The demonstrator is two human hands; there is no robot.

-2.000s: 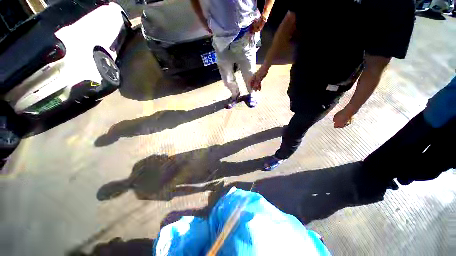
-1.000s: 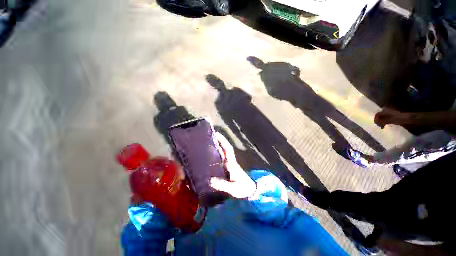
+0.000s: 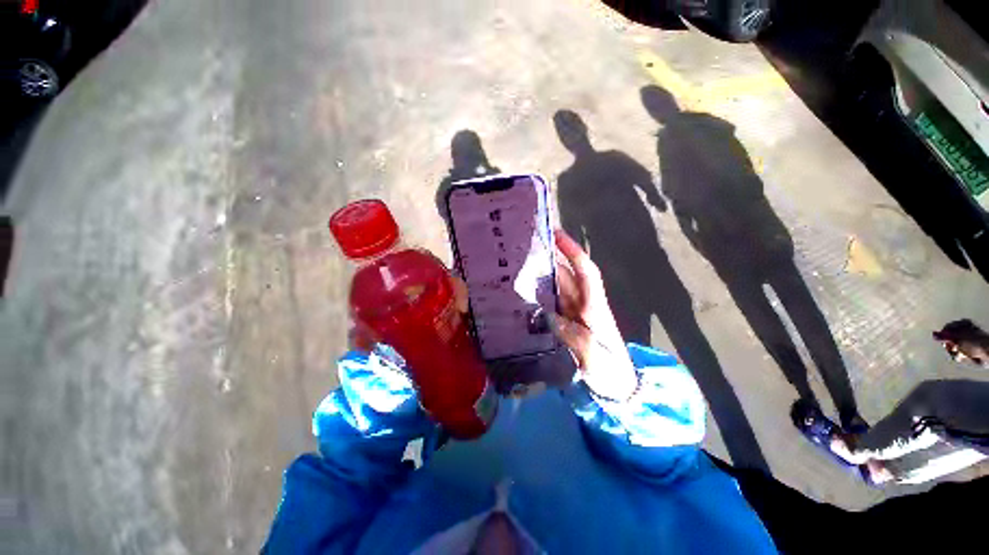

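A smartphone [image 3: 499,271] with a pale edge and a lit purplish-white screen is upright in front of my chest. My right hand [image 3: 594,320] holds it by its right edge and lower part. A red plastic bottle [image 3: 423,325] with a red screw cap [image 3: 364,228] leans to the left, close beside the phone. My left hand [image 3: 363,338] is mostly hidden behind the bottle and holds it; only small parts of skin show. The blue smock [image 3: 369,493] covers my arms and chest.
Companions' shadows lie on the concrete yard [image 3: 163,325] ahead. A person's leg and shoe [image 3: 835,439] and a hand [image 3: 963,340] show at the right. A pale car [image 3: 938,87] with a green plate stands at the upper right, and dark cars [image 3: 38,65] at the top edges.
The view has swung left from the people and cars. Bottle and phone have come into view and moved right and slightly up since one second ago. The phone's screen now shows content.
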